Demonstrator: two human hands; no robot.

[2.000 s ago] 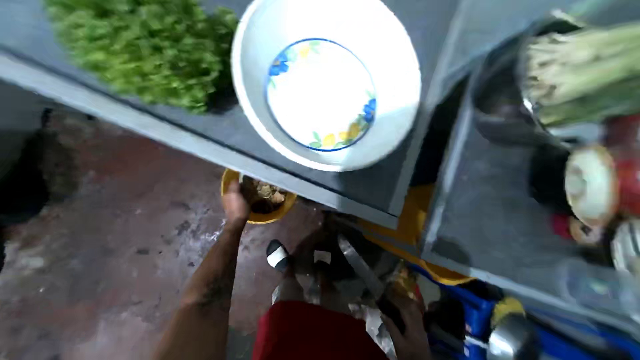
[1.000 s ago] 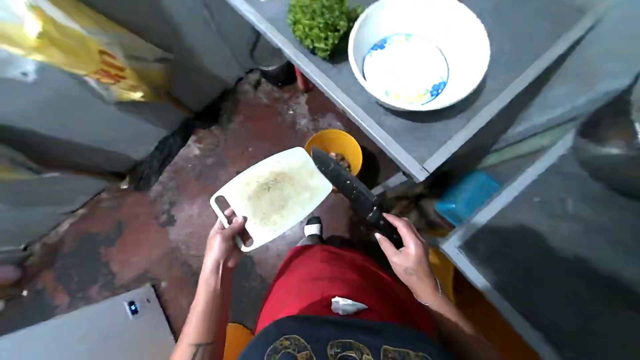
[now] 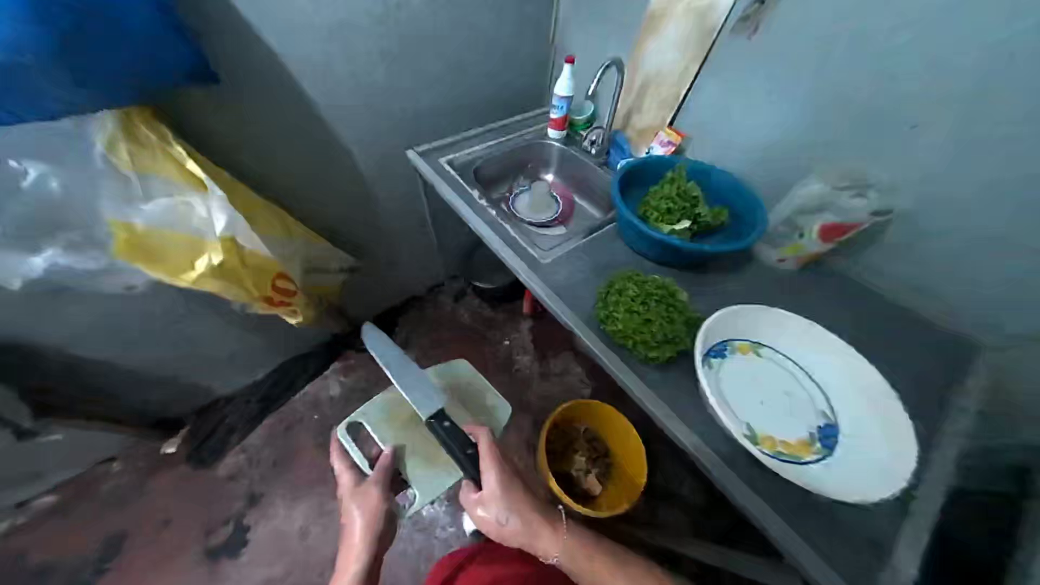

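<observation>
My left hand (image 3: 363,496) grips the handle end of a pale plastic cutting board (image 3: 455,398), its thumb at the handle slot. In my right hand (image 3: 500,487) is the black handle of a kitchen knife (image 3: 402,370); its broad blade lies over the board and points up and left, past the board's edge. Whether blade and board touch, I cannot tell. To the right of my right hand, low down, stands a yellow bucket (image 3: 632,463) with brownish scraps inside.
The grey counter (image 3: 561,284) holds a steel sink (image 3: 487,175) with a dish in it, a blue basin (image 3: 691,244) of leafy greens, curly lettuce (image 3: 646,317) and a white basin (image 3: 877,406) with a floral plate. Plastic bags (image 3: 203,236) hang at left.
The view has swung toward the sink. The knife, beside the board's right end a second ago, now lies across over the board, with both hands closer together.
</observation>
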